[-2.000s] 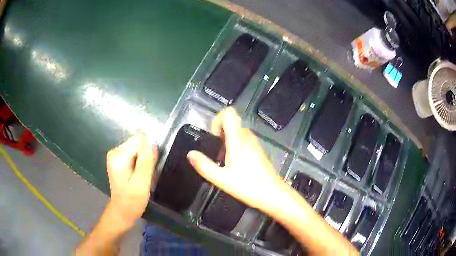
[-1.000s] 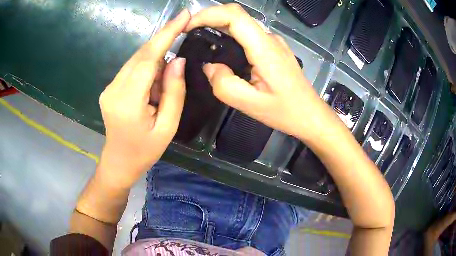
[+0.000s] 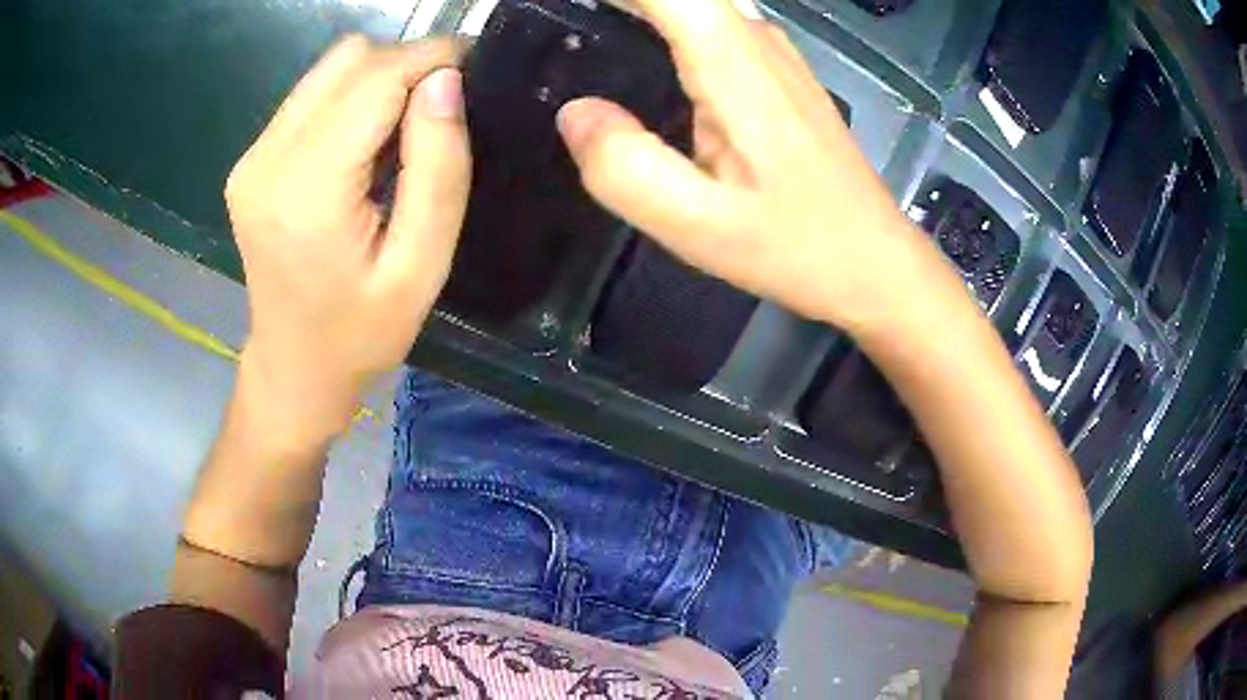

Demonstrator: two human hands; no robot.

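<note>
A black phone case (image 3: pixel 513 192) lies at the near left end of the clear blister tray (image 3: pixel 855 62); whether it is lifted from its pocket cannot be told. My right hand (image 3: pixel 739 171) reaches over it from the right, thumb on its face and fingers around its far edge, which they partly hide. My left hand (image 3: pixel 342 205) is at its left edge, thumb and fingers bent close together; what lies between them is hidden. A ribbed black case (image 3: pixel 663 315) is in the pocket just right of it.
More black cases fill other pockets, one with a camera ring plate (image 3: pixel 968 235). The tray lies on a glossy green bench (image 3: pixel 123 82) with a curved near edge. My jeans are close below that edge. A yellow floor line (image 3: pixel 123 294) runs at left. Part of another person's arm (image 3: pixel 1203 622) shows lower right.
The view has tilted down and moved closer, so the bottle and fan are out of view. My left hand has opened from a fist and come against the case. My right hand now covers its far edge.
</note>
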